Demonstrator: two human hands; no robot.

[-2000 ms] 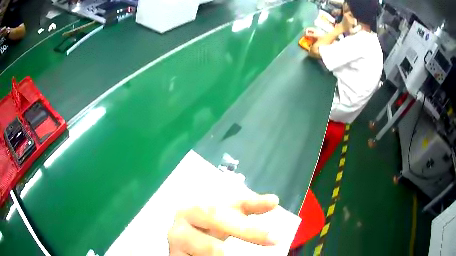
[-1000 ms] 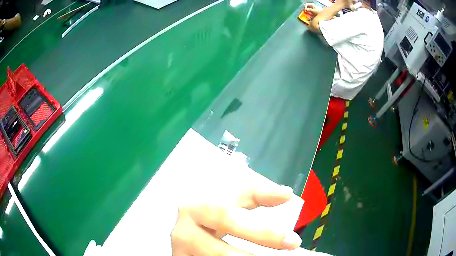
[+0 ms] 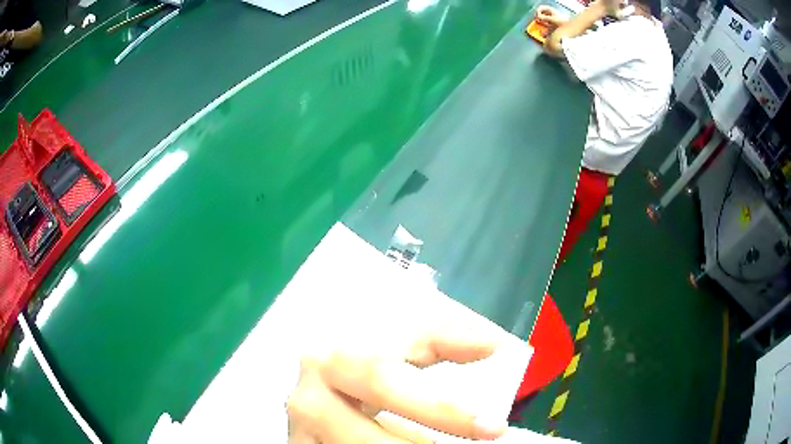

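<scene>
A blank, glaring white sheet (image 3: pixel 286 303) lies at the near bench edge. A bare hand, by its direction my left hand (image 3: pixel 390 386), is over its lower part at the bottom of the picture. Its fingers point right, bent and slightly apart. A bright white shape shows below the fingertips; glare hides whether the hand holds it. My right hand cannot be made out. Small crumpled clear-white pieces (image 3: pixel 405 247) lie at the sheet's far edge.
The glossy green belt (image 3: pixel 234 208) runs along the left. A red tray (image 3: pixel 97 169) with black frames stands beyond it. A white strip (image 3: pixel 48 368) lies at lower left. Another person (image 3: pixel 620 87) sits farther along the bench. A red stool (image 3: pixel 548 347) is at the right.
The view has tilted down, so the sheet and red tray appear higher than two seconds ago. The visible hand stays over the sheet, with only a small shift of its fingers.
</scene>
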